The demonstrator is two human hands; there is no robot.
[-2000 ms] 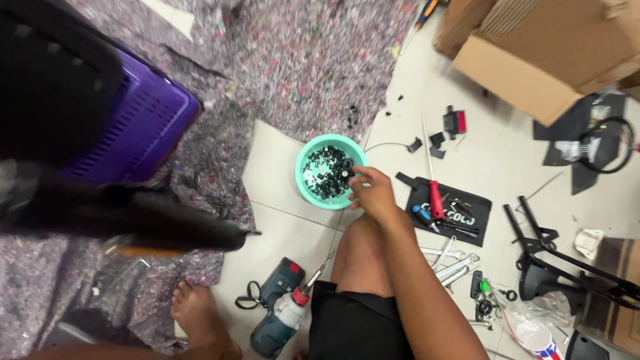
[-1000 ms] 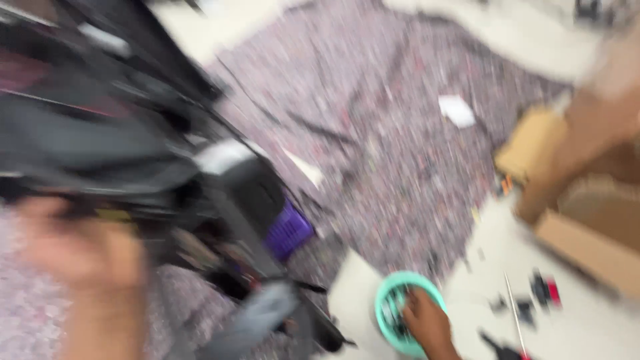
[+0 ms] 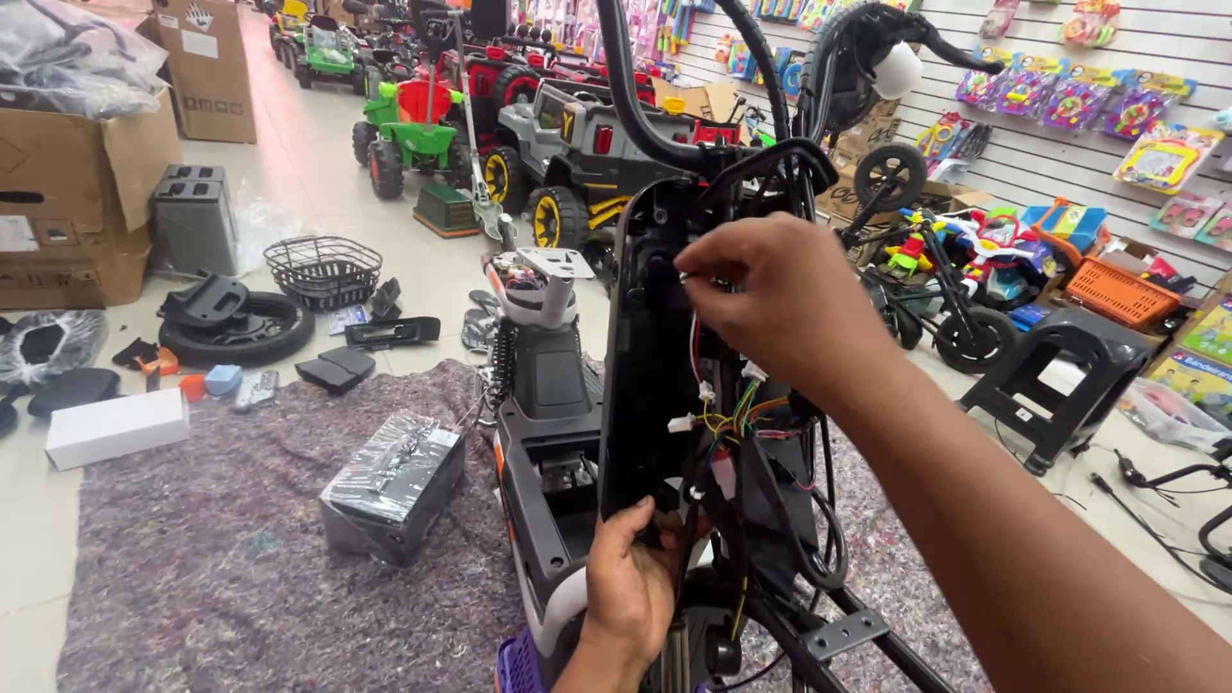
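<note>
A partly assembled electric scooter with black handlebars (image 3: 664,144) stands before me. My left hand (image 3: 630,582) grips the lower end of a long black plastic panel (image 3: 640,385), thumb on its edge. My right hand (image 3: 770,289) is at the panel's upper part, thumb and forefinger pinched around a tiny light-coloured piece, too small to name. Below that hand hang coloured wires with white connectors (image 3: 681,423). Behind the panel lie the grey footboard (image 3: 553,423) and the seat post area. Part of a purple basket (image 3: 520,662) shows at the bottom.
On the speckled floor blanket (image 3: 241,558) sits a plastic-wrapped black box (image 3: 395,486). A wheel (image 3: 241,327), a wire basket (image 3: 324,269) and a white box (image 3: 117,428) lie at left. A black stool (image 3: 1054,385) stands at right. Ride-on toy cars (image 3: 616,144) are behind.
The view has swung up from the floor to the scooter. My right hand, earlier at the turquoise bowl of small hardware, is now at the black panel.
</note>
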